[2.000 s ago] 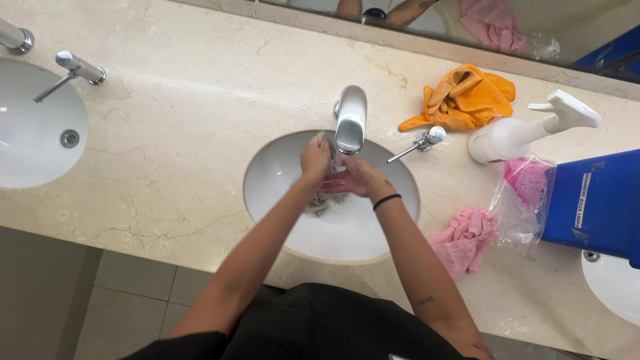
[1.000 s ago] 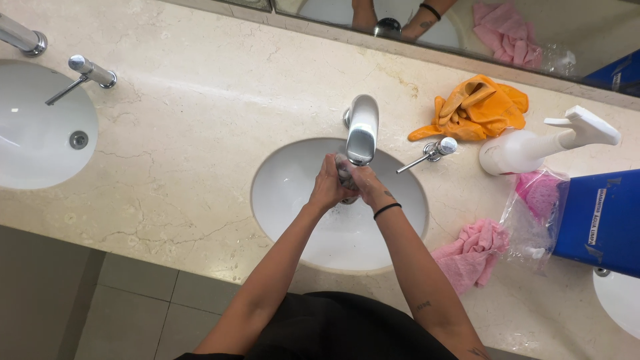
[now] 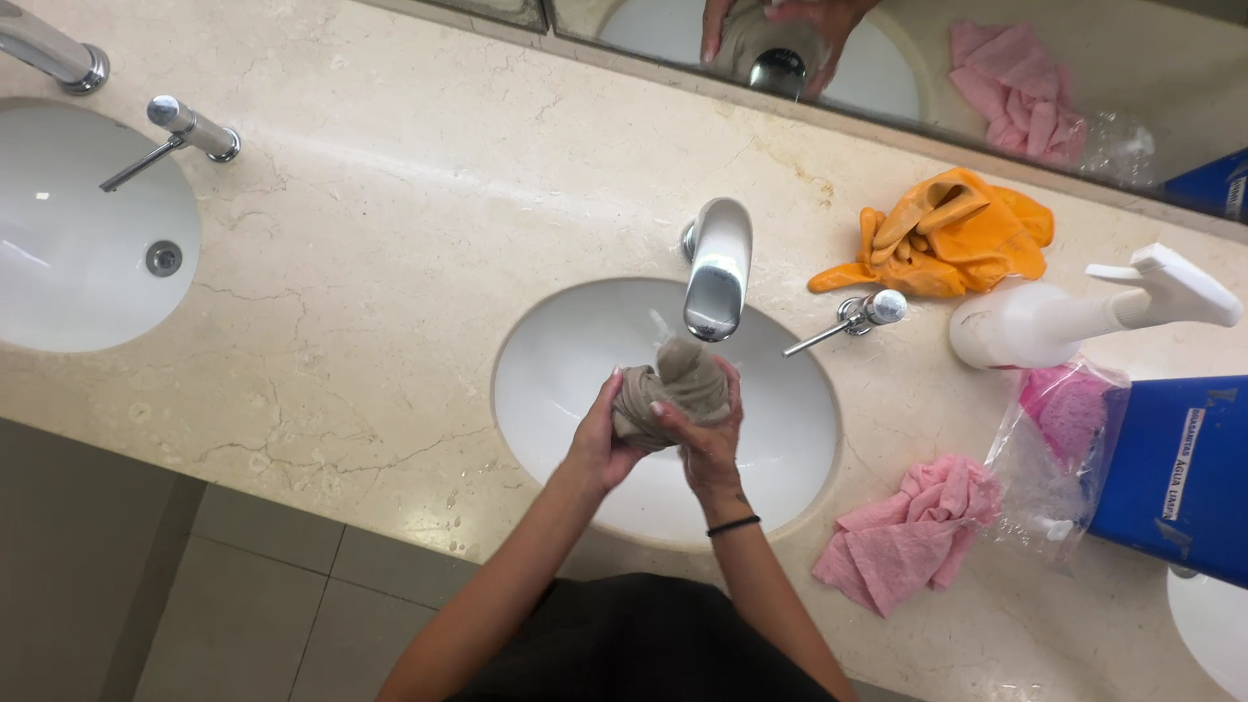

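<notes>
A bunched, twisted grey-brown cloth (image 3: 673, 395) is held between both my hands above the white oval sink basin (image 3: 556, 341). My left hand (image 3: 600, 434) grips its left side, fingers partly hidden behind it. My right hand (image 3: 710, 434) wraps the right side, with the thumb across the front. Just beyond the cloth is the spout of the chrome faucet (image 3: 719, 278). The faucet's separate lever handle (image 3: 868, 314) stands on the counter to the right of the basin.
Orange rubber gloves (image 3: 951, 234) lie behind the lever. Right of the basin are a white spray bottle (image 3: 1024, 322), a clear plastic bag (image 3: 1038, 487) with a pink sponge-like item (image 3: 1068, 409), a pink cloth (image 3: 912, 531) and a blue container (image 3: 1170, 468). A mirror (image 3: 916, 58) edges the counter's back.
My hands have come up from low in the basin near the spout, and the bunched cloth between them now shows plainly.
</notes>
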